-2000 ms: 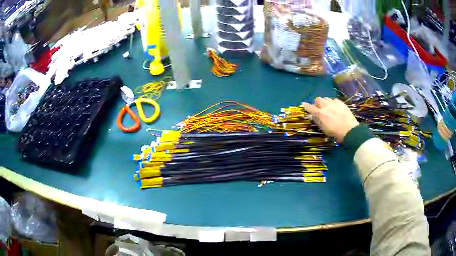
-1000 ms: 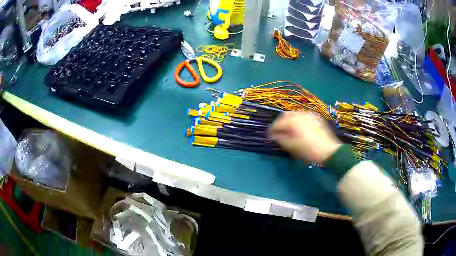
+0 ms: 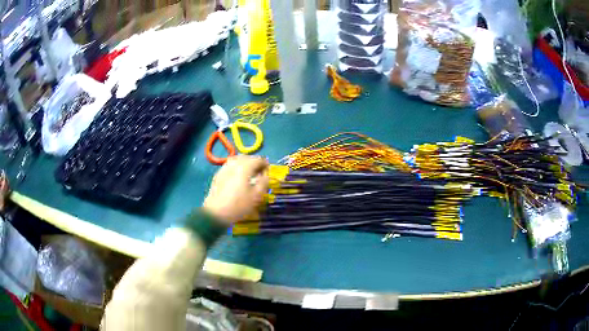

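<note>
A row of black-sleeved cables [image 3: 355, 202] with yellow ends and blue tips lies on the green bench. My left hand [image 3: 237, 187] reaches in from the lower left over their left yellow ends. Its fingers are bent together at the ends; blur hides whether they grip a cable. My right hand is not in view. Orange and yellow lead wires [image 3: 349, 154] lie just behind the row. A second, messier cable bundle [image 3: 497, 165] lies to the right.
Orange-and-yellow-handled scissors [image 3: 248, 137] lie behind my left hand. A black tray [image 3: 132, 145] is at left. A metal post [image 3: 290, 58], an orange wire bundle [image 3: 343, 89] and bagged wires [image 3: 434, 58] stand or lie behind. A clear bag [image 3: 547, 223] is at right. Cartons are below the bench.
The right hand that was over the cables is gone from view. My left hand has come in at their left ends. The camera view has shifted.
</note>
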